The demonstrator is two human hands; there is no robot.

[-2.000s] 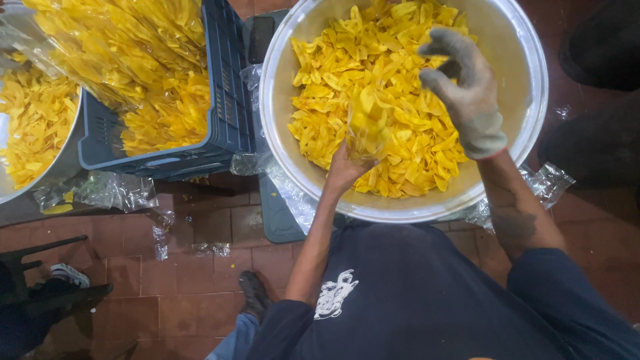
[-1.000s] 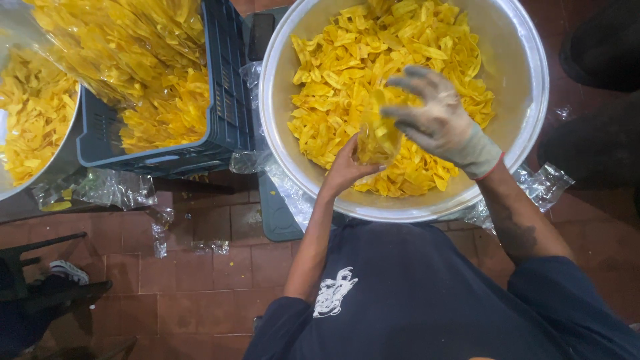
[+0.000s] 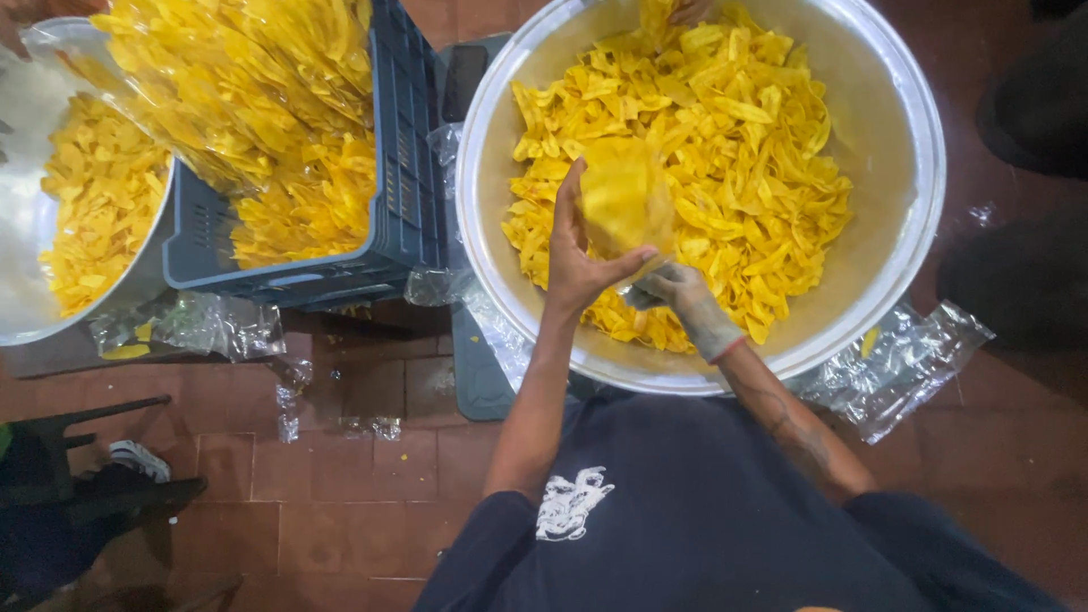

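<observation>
A clear plastic bag of yellow chips (image 3: 627,195), slightly blurred, is in my bare left hand (image 3: 580,246), thumb and fingers around its left side and bottom. My right hand (image 3: 684,302), in a pale grey glove, is just below and right of the bag, its fingertips near the bag's bottom; whether they grip it cannot be seen. Both hands are over a wide round metal basin (image 3: 914,183), which holds a heap of long yellow chips, likely plantain (image 3: 739,170). At the basin's far side, part of another person's hand (image 3: 690,12) is beside more chips.
A blue-grey plastic crate (image 3: 412,161) with filled clear bags (image 3: 246,93) stands to the left. Beyond it is a second metal basin (image 3: 25,289) of chips. Clear plastic bags (image 3: 901,365) lie under the basin's right edge. A dark chair (image 3: 59,450) and a shoe (image 3: 140,460) are lower left.
My gloved right hand has moved from above the chips at the bag's right down to the bag's lower end. My left hand still holds the bag. Another person's hand now shows at the far side.
</observation>
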